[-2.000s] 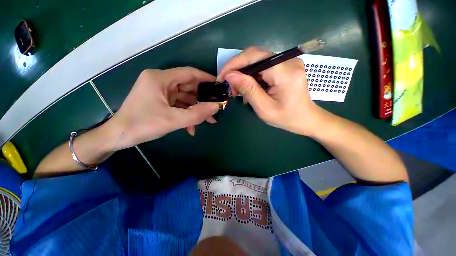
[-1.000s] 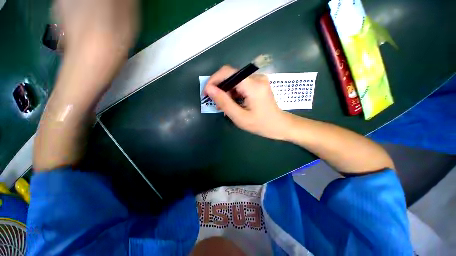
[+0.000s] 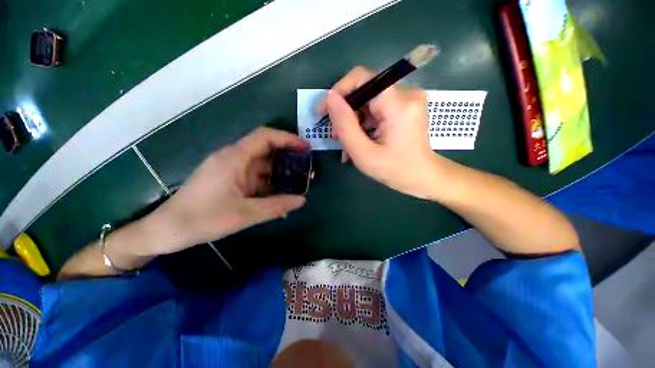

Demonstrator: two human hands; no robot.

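My left hand (image 3: 233,180) holds a dark watch housing (image 3: 291,172) between thumb and fingers, just left of and below the white sheet. The housing shows a black cavity or face and a thin copper rim on its right side. My right hand (image 3: 388,133) grips dark tweezers (image 3: 378,83) like a pen, the pale worn rear end up to the right. Their tip is over the left part of the adhesive dot sheet (image 3: 457,118), by a few small dark rings. My hand hides the sheet's middle. Whether the tip holds a ring cannot be told.
Two more housings (image 3: 46,48) lie on the far green surface at left, beyond the curved pale rail (image 3: 208,86). A dark red case (image 3: 522,83) and a yellow-green packet (image 3: 566,93) lie at right. A fan (image 3: 18,327) is at lower left.
My left hand has come back from the far surface and now holds a housing near the sheet. My right hand stays over the sheet with the tweezers. The view has shifted.
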